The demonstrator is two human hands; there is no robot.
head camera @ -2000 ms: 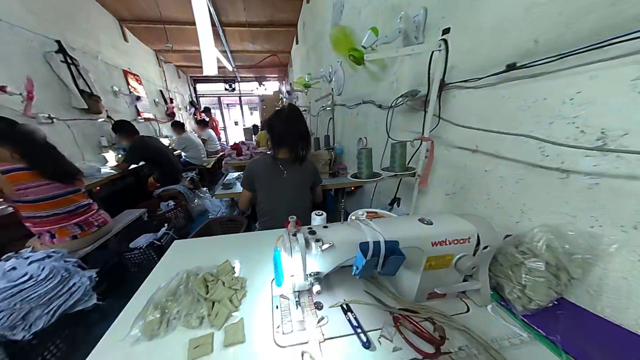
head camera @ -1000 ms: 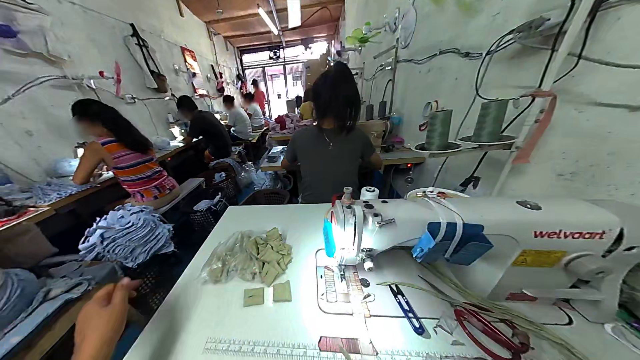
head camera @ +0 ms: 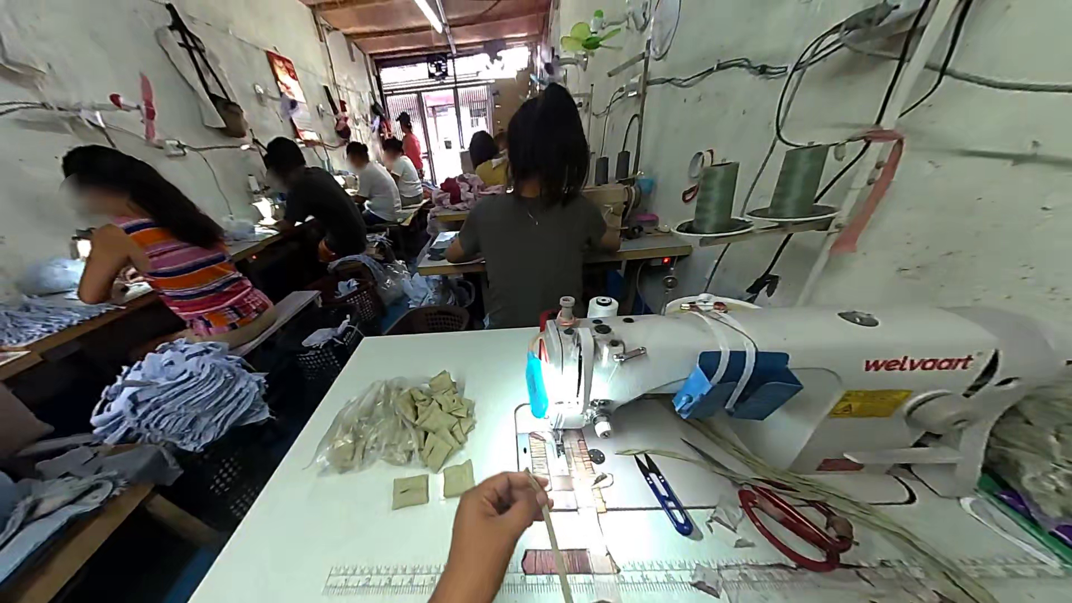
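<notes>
My left hand [head camera: 502,519] pinches a narrow olive fabric strip [head camera: 551,536] between thumb and fingers, just in front of the needle area of a white Welvaart sewing machine [head camera: 804,377]. From the fingertips the strip hangs toward the bottom edge. Left of the hand lie two olive fabric squares [head camera: 410,492], and behind them a clear plastic bag [head camera: 368,427] with a heap of similar pieces [head camera: 440,419]. Blue thread snips [head camera: 664,494] and red-handled scissors [head camera: 796,528] rest to the right. My right hand is not in view.
A clear ruler [head camera: 385,579] runs along the near side of the white table [head camera: 335,511]. Long olive strips [head camera: 879,519] trail beside the machine. Green thread cones [head camera: 716,197] stand at the right wall. A bundle of light-blue cloth [head camera: 184,394] is at left; several people sit sewing ahead.
My left hand, empty at the lower left one second ago, has moved right to the front of the needle area and now holds a strip.
</notes>
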